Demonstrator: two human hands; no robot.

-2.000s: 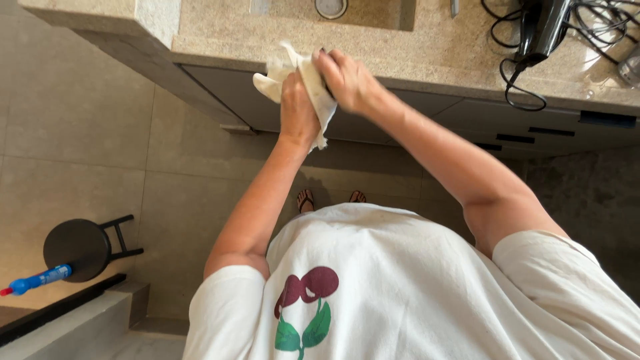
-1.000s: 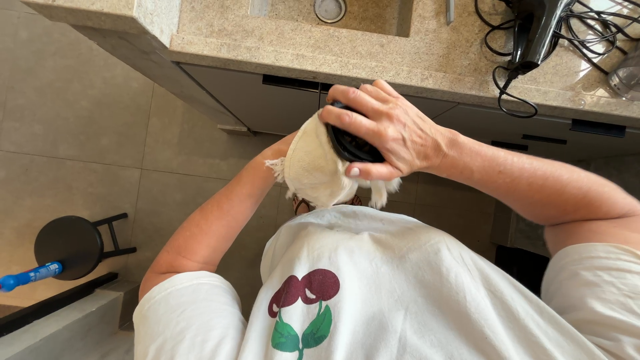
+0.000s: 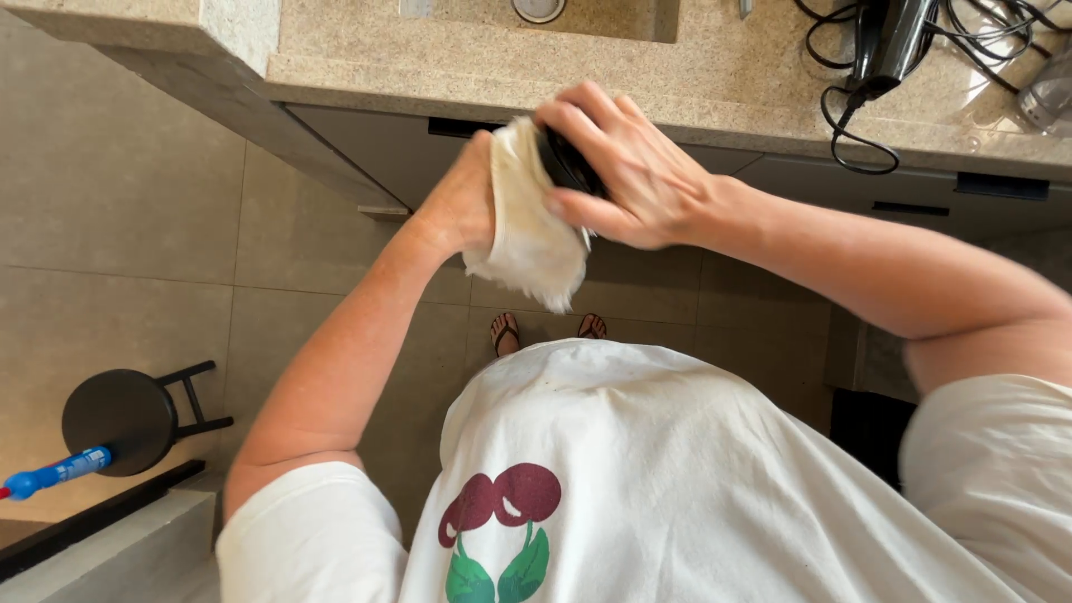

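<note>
In front of the counter edge, my right hand (image 3: 632, 172) grips a dark, glossy, rounded object (image 3: 571, 163), its kind unclear. A cream cloth with a frayed edge (image 3: 532, 226) lies against that object's left side and hangs down below it. My left hand (image 3: 465, 188) is at the cloth's left side, its fingers mostly hidden behind or inside the cloth. Both hands are slightly blurred.
A stone counter (image 3: 402, 84) with a sink basin (image 3: 620, 21) runs above grey drawers. On its right lie a black hair dryer (image 3: 892, 46), tangled cords and a clear container (image 3: 1047, 96). A black stool (image 3: 121, 419) and a blue bottle (image 3: 63, 471) are at lower left.
Both hands, with the cloth and dark object, have moved away from my body toward the counter since one second ago. The dark object was not clearly visible two seconds ago.
</note>
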